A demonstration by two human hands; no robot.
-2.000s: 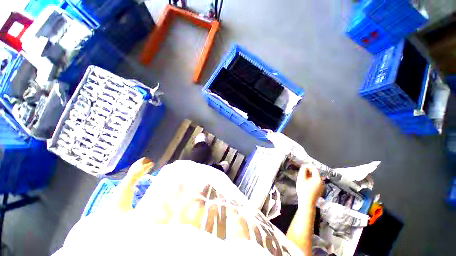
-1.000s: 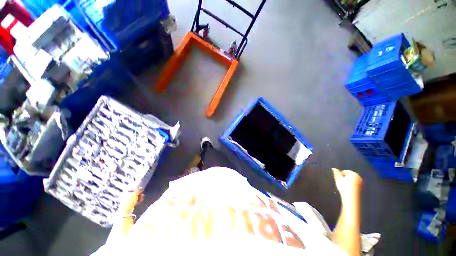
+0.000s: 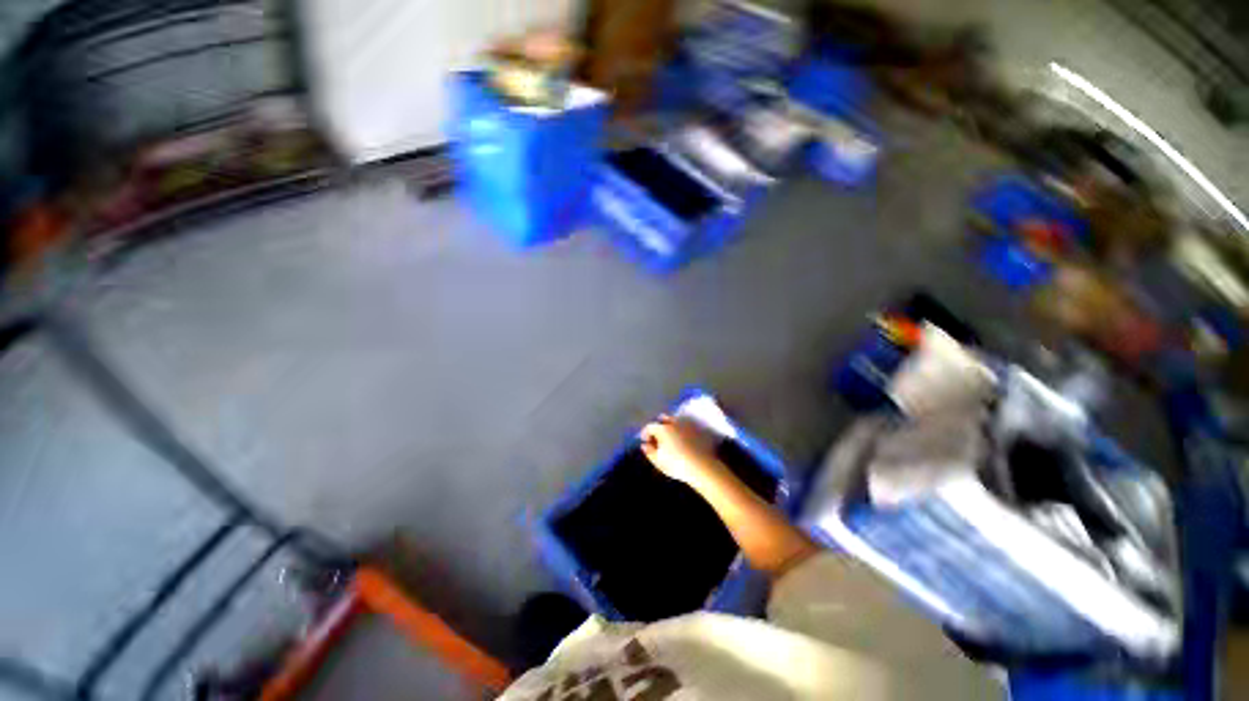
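The picture is blurred. My right hand (image 3: 669, 447) reaches in from the lower right, over the far rim of a blue crate (image 3: 770, 463) on the floor. Its fingers look curled, but blur hides whether they hold anything or touch the rim. The crate has a dark black inside and a white piece at its far corner. My left hand is not in view.
An orange trolley frame (image 3: 432, 631) with black bars lies at the lower left. A large crate of mixed papers and dark pieces (image 3: 931, 459) stands at the right. Blue crates (image 3: 527, 171) stand farther back, near a white panel (image 3: 397, 69).
The view has swung to the right. The crate of silvery rows and my left hand have left the picture. My right hand has moved from beside the black-filled crate to over its far rim.
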